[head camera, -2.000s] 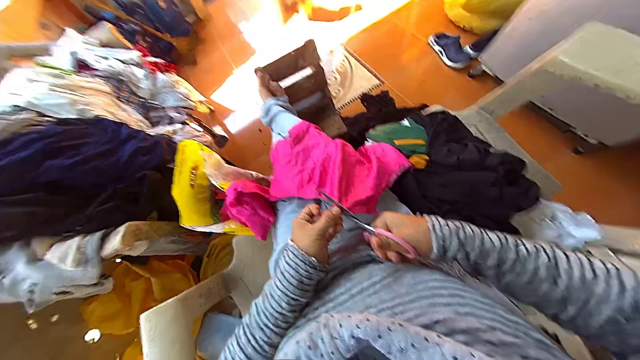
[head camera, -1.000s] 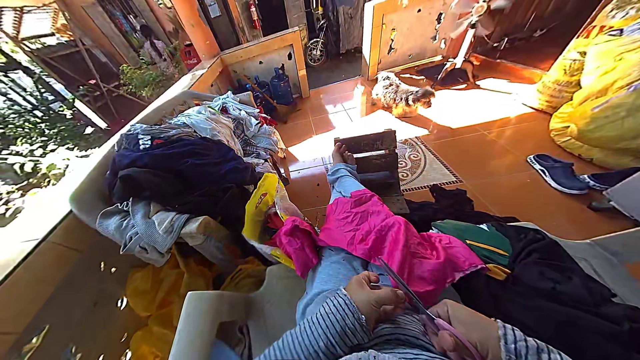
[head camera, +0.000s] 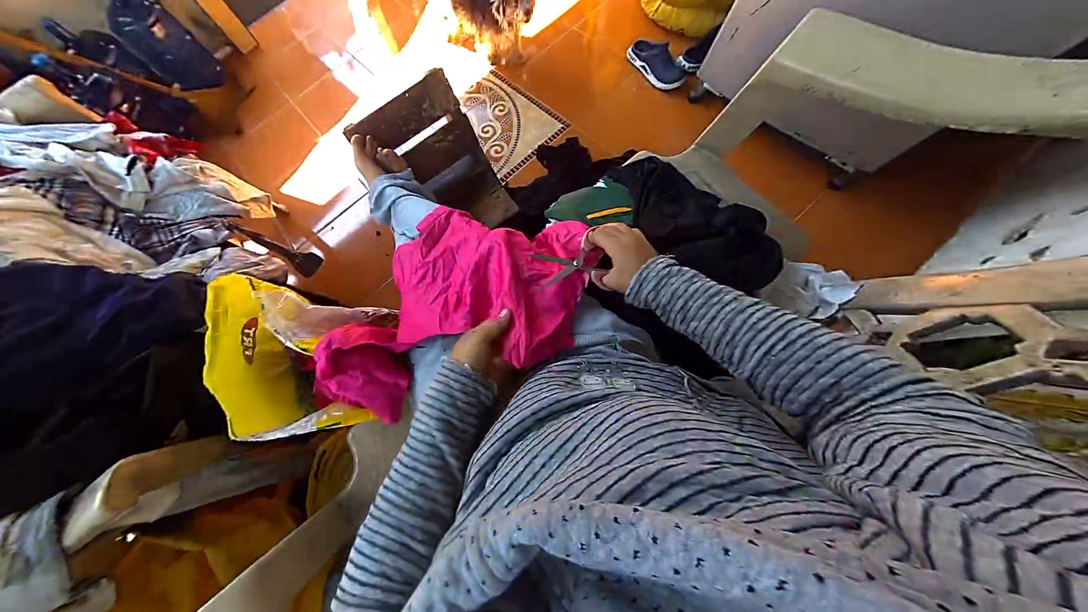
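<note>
Bright pink fabric (head camera: 476, 272) lies crumpled across my lap and leg, and a smaller pink part (head camera: 361, 367) hangs at the left over a yellow plastic bag (head camera: 246, 357). My left hand (head camera: 486, 344) grips the near edge of the pink fabric, thumb on top and the other fingers hidden beneath. In my right hand (head camera: 622, 255) is a pair of scissors (head camera: 571, 265) with pink handles; the blades are spread and point left over the fabric. Black cloth (head camera: 688, 221) and a green piece with a yellow stripe (head camera: 592, 202) lie just beyond my right hand.
Heaped clothes (head camera: 93, 204) and dark blue cloth (head camera: 93, 357) fill the left side. A dark wooden stool (head camera: 438, 144) stands by my bare foot on the tiled floor. At the right are a pale plastic chair (head camera: 918, 81) and dark clogs (head camera: 656, 65). An animal (head camera: 493, 21) is partly visible at the top.
My hands have moved apart: the left now grips the pink fabric's near edge, and the right holds the scissors farther forward over the fabric with their blades spread. The view has tilted down since one second ago.
</note>
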